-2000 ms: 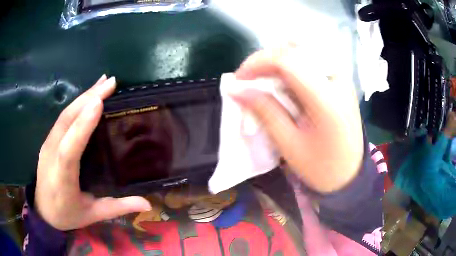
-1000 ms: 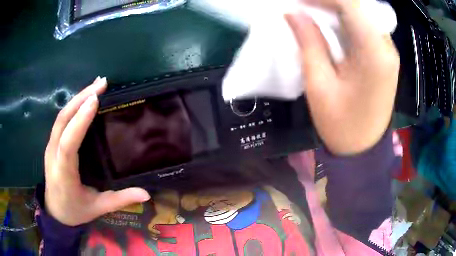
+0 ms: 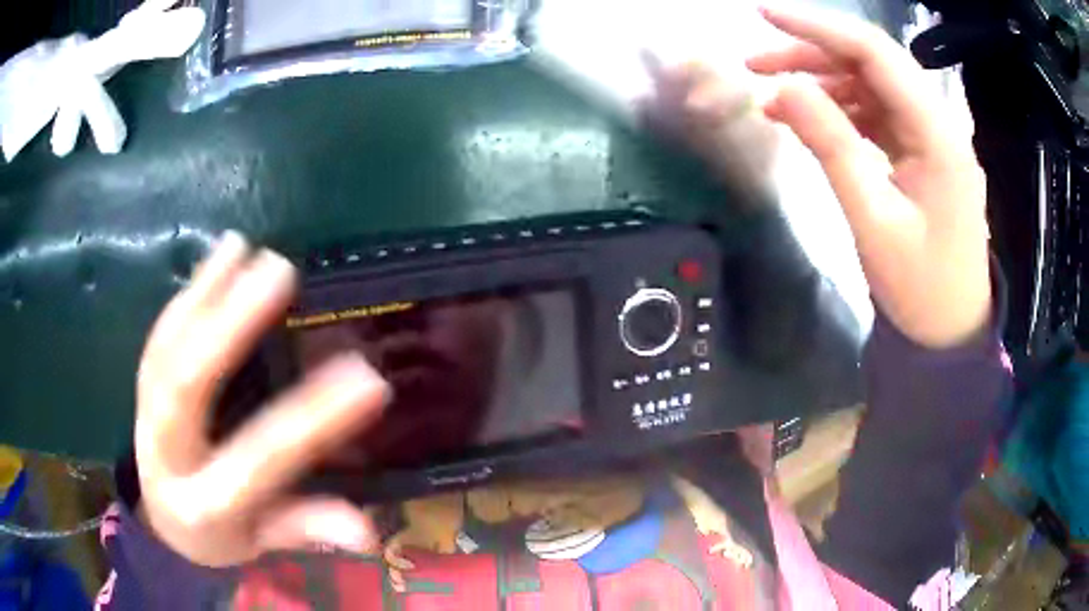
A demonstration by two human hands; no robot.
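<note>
The black video player (image 3: pixel 651 412) lies in front of me with its dial end to the right. Its dark screen lens panel (image 3: pixel 502 358) shows a reflection and small yellow lettering. My left hand (image 3: pixel 233 418) is blurred at the player's left end, with fingers spread over the panel's left part and the thumb low; its grip is unclear. My right hand (image 3: pixel 902 179) is raised above and right of the player, fingers bent and apart, with nothing clearly seen in it. The white cloth cannot be told apart from the bright area behind.
A bagged lens panel (image 3: pixel 346 26) lies at the top of the green mat (image 3: pixel 394 179). A white glove shape (image 3: pixel 72 84), perhaps worn, is at the upper left. A blurred skin-coloured shape is left of my right hand. Black units (image 3: pixel 1057 227) stand at the right.
My right hand has left the player's dial end, uncovering the dial and red button. My left fingers have come over the panel. The player sits further right and lower. The white glove shape has appeared.
</note>
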